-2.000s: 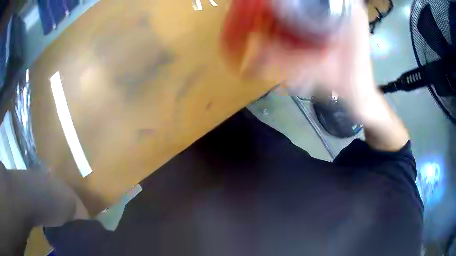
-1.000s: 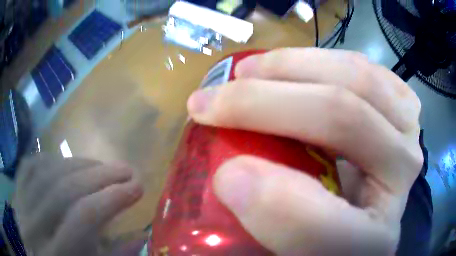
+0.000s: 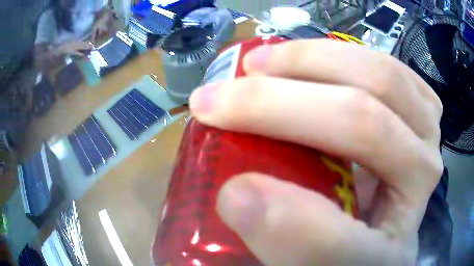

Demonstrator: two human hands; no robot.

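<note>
My right hand (image 3: pixel 332 119) is shut around a red can (image 3: pixel 208 182), very close to the camera. Its fingers lie across the upper part and the thumb is on the near side. The can has a yellow mark and a pale barcode-like label. It hides much of the brown bench. My left hand is not in view. Two dark blue solar cell pieces (image 3: pixel 136 111) with pale lines lie on a pale surface beyond the can, at left.
A white strip (image 3: pixel 114 236), silvery ribbons (image 3: pixel 73 234) and stacked white strips (image 3: pixel 54 249) lie at lower left. A grey round device (image 3: pixel 183 67) stands at the far side. Another person (image 3: pixel 73 39) is at upper left. A black fan (image 3: pixel 447 78) is at right.
The view has lifted toward the far side. The red can, blurred two seconds ago, is now close and clear in my right hand. My left hand has left the picture.
</note>
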